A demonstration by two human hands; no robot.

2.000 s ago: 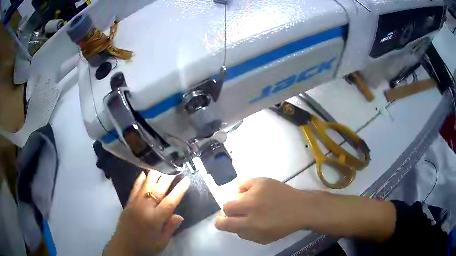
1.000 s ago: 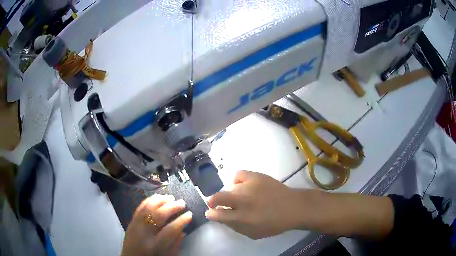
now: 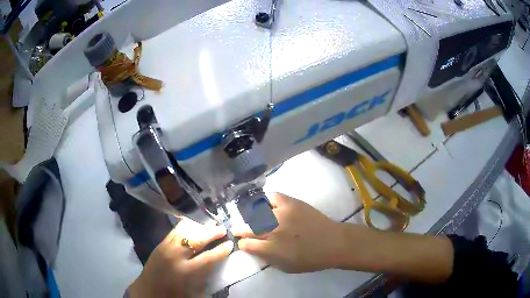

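The dark fabric piece (image 3: 136, 218) lies under the white sewing machine's (image 3: 331, 87) head, left of the presser foot and needle (image 3: 225, 220). My left hand (image 3: 180, 256), with a ring, has its fingertips together on the dark fabric just in front of the needle. My right hand (image 3: 296, 238) is close beside it, fingertips near the needle and partly behind the grey cylinder (image 3: 257, 212); its exact grip is hidden. A bright white layer (image 3: 238, 269) shows below the fingertips, with a small dark bit at its lower end.
Yellow-handled shears (image 3: 380, 189) lie right of the needle, beside a slim grey tool (image 3: 369, 145). A brown strip (image 3: 472, 121) lies farther right. Curved grey and dark cloth (image 3: 43, 221) is at left. A measuring tape (image 3: 465, 204) runs along the table's front edge.
My right hand has moved in towards the needle, behind the grey cylinder. My left fingertips have moved up to the needle. The fabric in front has shifted, and more white shows there.
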